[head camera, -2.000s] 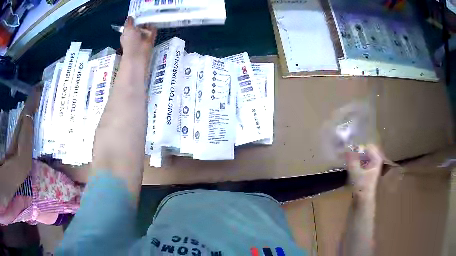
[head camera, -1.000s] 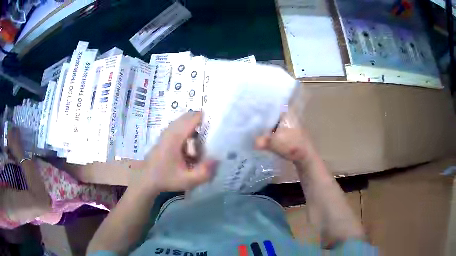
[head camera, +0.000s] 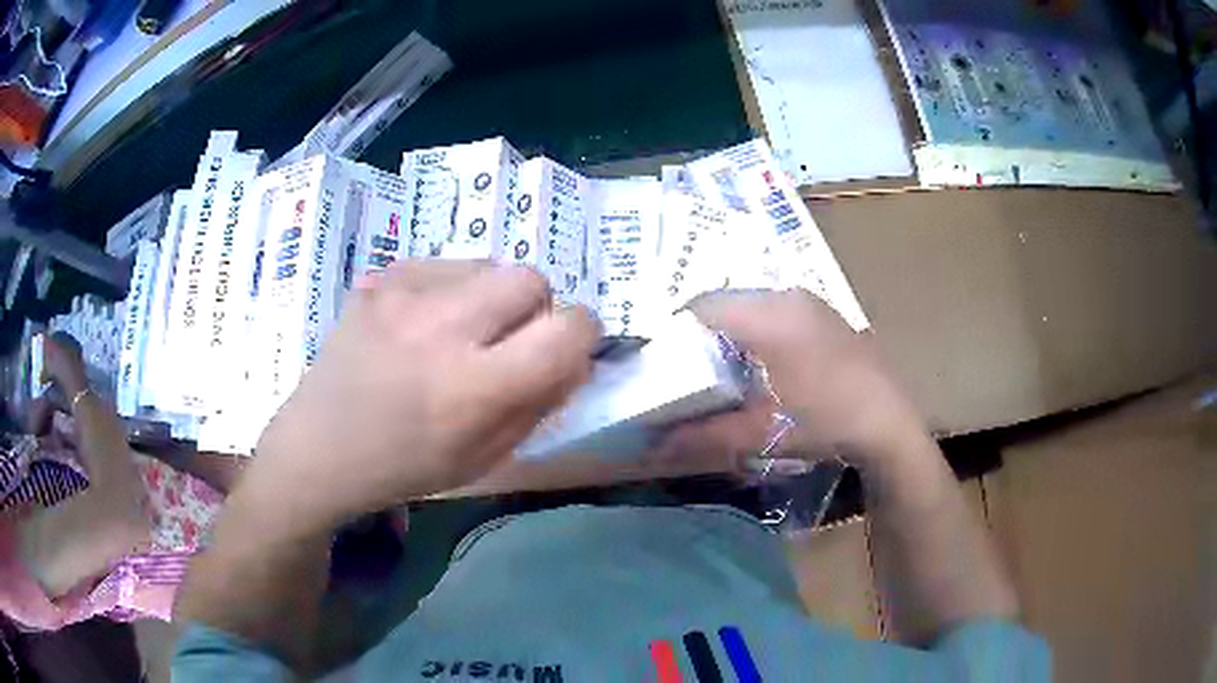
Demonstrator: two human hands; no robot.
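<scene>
A white retail box [head camera: 654,394], partly blurred, is held low in front of me, near the bench edge. My right hand [head camera: 801,374] grips its right end, with crinkled clear film [head camera: 787,487] hanging below the fingers. My left hand [head camera: 461,367] is closed around a thin, dark-tipped tool [head camera: 621,347], whose tip is close to the box's top edge. I cannot tell what kind of tool it is. Behind my hands, white retail boxes [head camera: 200,280] with black lettering and round icons lie in an overlapping row. My left hand hides part of the row.
The brown cardboard bench edge [head camera: 1014,307] runs to the right. Pale and blue-grey printed boards [head camera: 1028,100] lie at the back right. A single box [head camera: 387,94] lies on the dark green surface [head camera: 587,80]. A large brown carton [head camera: 1108,534] is at the lower right. A person in pink [head camera: 94,520] is at the left.
My left hand has come back from the far side, and my right hand has moved in from the right with the film. Both hands now meet at a box, and more boxes lie at the row's right end.
</scene>
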